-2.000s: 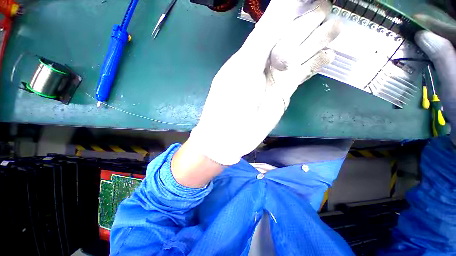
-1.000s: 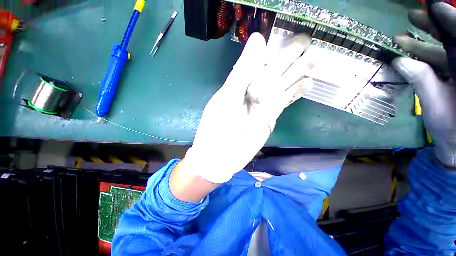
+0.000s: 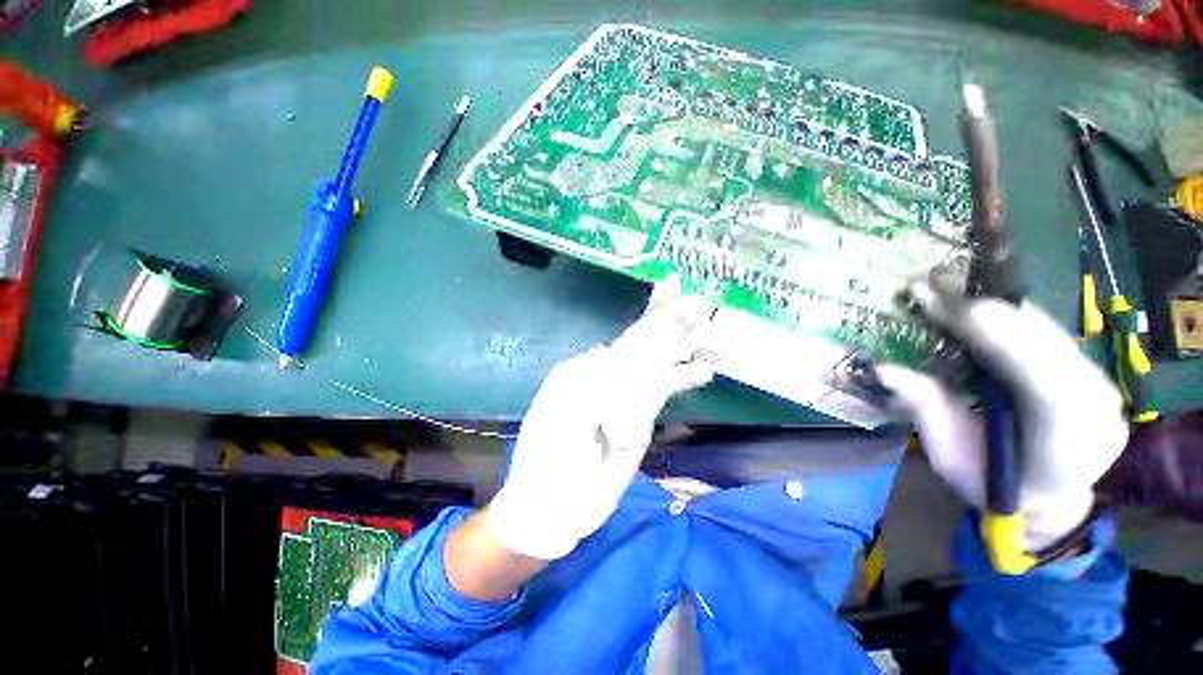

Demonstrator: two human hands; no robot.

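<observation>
The large green circuit board (image 3: 792,198) shows its solder side up over the bench, with the silver heat sink (image 3: 778,356) showing below its near edge. My left hand (image 3: 587,429), in a white glove, has its fingers on the near edge of the board beside the heat sink. My right hand (image 3: 1036,409), gloved and blurred, is closed around the soldering iron (image 3: 987,211), at the board's right end. The iron's light tip points away from me and its yellow end is towards me. A black part shows under the board's left side.
Solder reel (image 3: 161,306), blue solder sucker (image 3: 317,257) and tweezers-like tool (image 3: 438,152) lie left on the green bench (image 3: 435,317). Screwdriver (image 3: 1128,336) and cutters (image 3: 1115,143) lie right. Red carriers (image 3: 158,29) stand at the far edge. Black trays (image 3: 119,567) are below left.
The board has turned from nearly edge-on to solder side up, covering much of the heat sink. My right hand has moved left and nearer, and the soldering iron now shows in it.
</observation>
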